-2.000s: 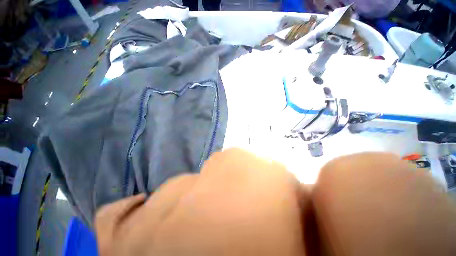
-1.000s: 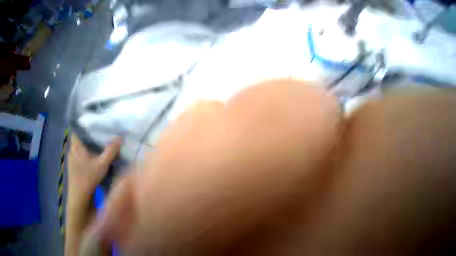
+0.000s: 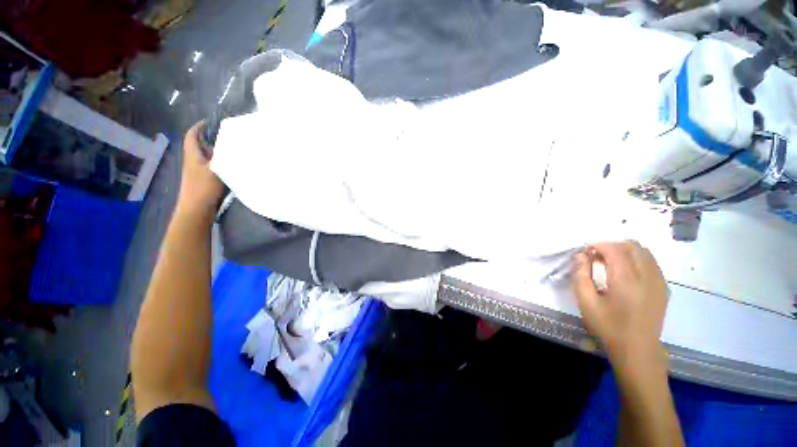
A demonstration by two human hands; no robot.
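The dark grey garment body [image 3: 454,52] lies on the left of the white sewing table, with a white knit panel [image 3: 297,131] spread over its near part. My left hand [image 3: 203,170] is at the garment's far left edge, its fingers partly hidden behind the cloth, and holds it. My right hand [image 3: 619,284] pinches a bit of the white cloth near the table's front edge. Grey cloth with a thin white strip [image 3: 314,256] shows below the white panel. The white sewing machine head [image 3: 712,122] stands to the right of the cloth, apart from it.
A ruler-marked front edge [image 3: 516,312] runs along the table. A blue bin [image 3: 240,349] with white scraps [image 3: 306,332] stands below left. Another blue bin [image 3: 87,249] and a white frame [image 3: 105,131] are at far left. Scraps lie behind the machine.
The two large blurred skin-coloured shapes have left the foreground. The garment now shows its white panel instead of the outlined grey part. Both hands are now clear on the cloth.
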